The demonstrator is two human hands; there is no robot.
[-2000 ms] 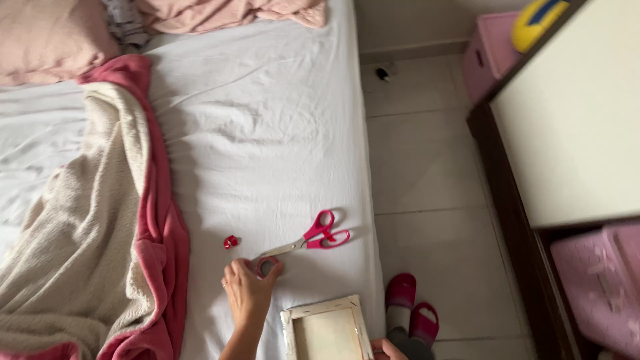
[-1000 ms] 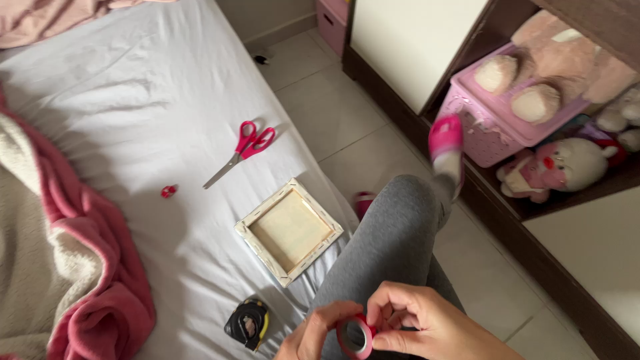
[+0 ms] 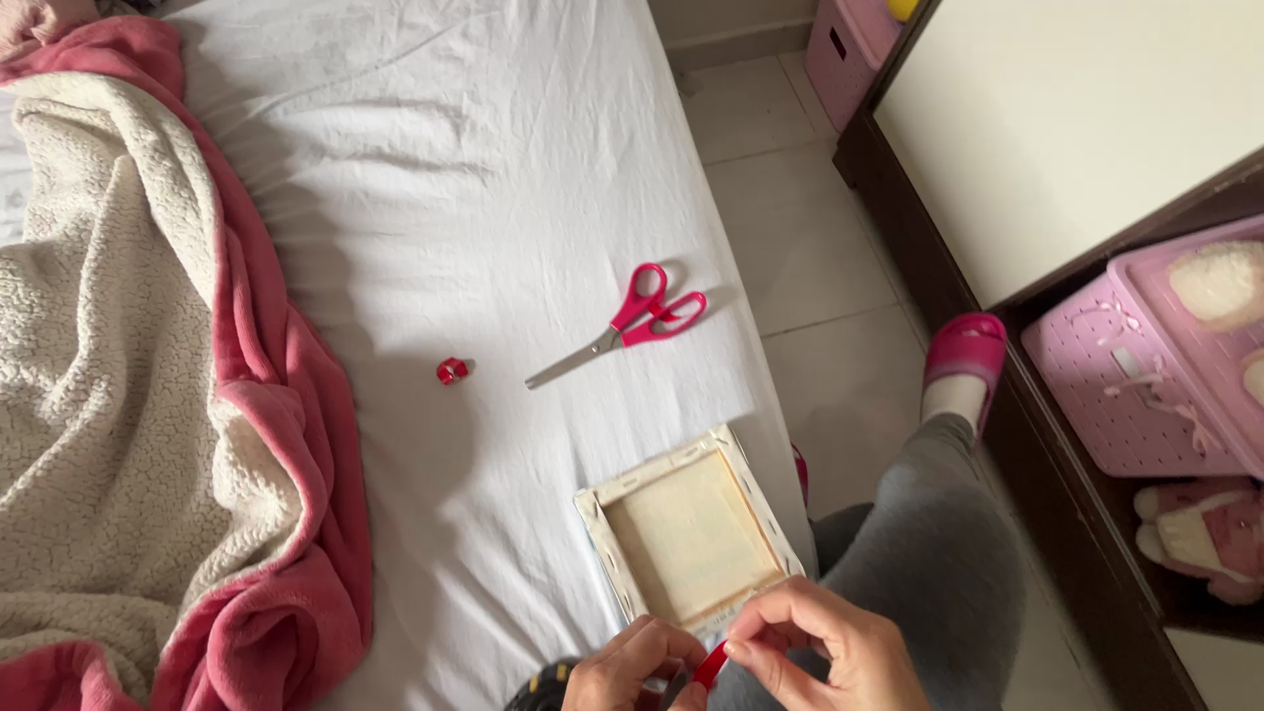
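Note:
My left hand (image 3: 637,667) and my right hand (image 3: 820,647) meet at the bottom edge, both gripping a red ribbon or tape (image 3: 711,666); most of its roll is hidden by my fingers. Just beyond them a small stretched canvas (image 3: 691,533) lies face down on the bed, its wooden frame and staples showing. Pink-handled scissors (image 3: 617,331) rest on the sheet above the canvas, blades nearly together and pointing left. Left of the blade tips sits a small shiny red object (image 3: 452,370). A black and yellow tape measure (image 3: 541,688) is partly cut off beside my left hand.
A pink blanket with fleece lining (image 3: 286,415) covers the bed's left side. Right of the bed are the tiled floor (image 3: 825,247), my leg in grey fabric (image 3: 928,553) with a pink slipper (image 3: 965,355), and a dark-edged cabinet (image 3: 1066,118) holding a pink basket (image 3: 1116,375) and a plush toy (image 3: 1205,538).
Two seconds ago my left hand was on the bed by the scissors' tips, at the roll. Now both hands hold the red strip near my lap, and fingers cover the roll that showed one second ago.

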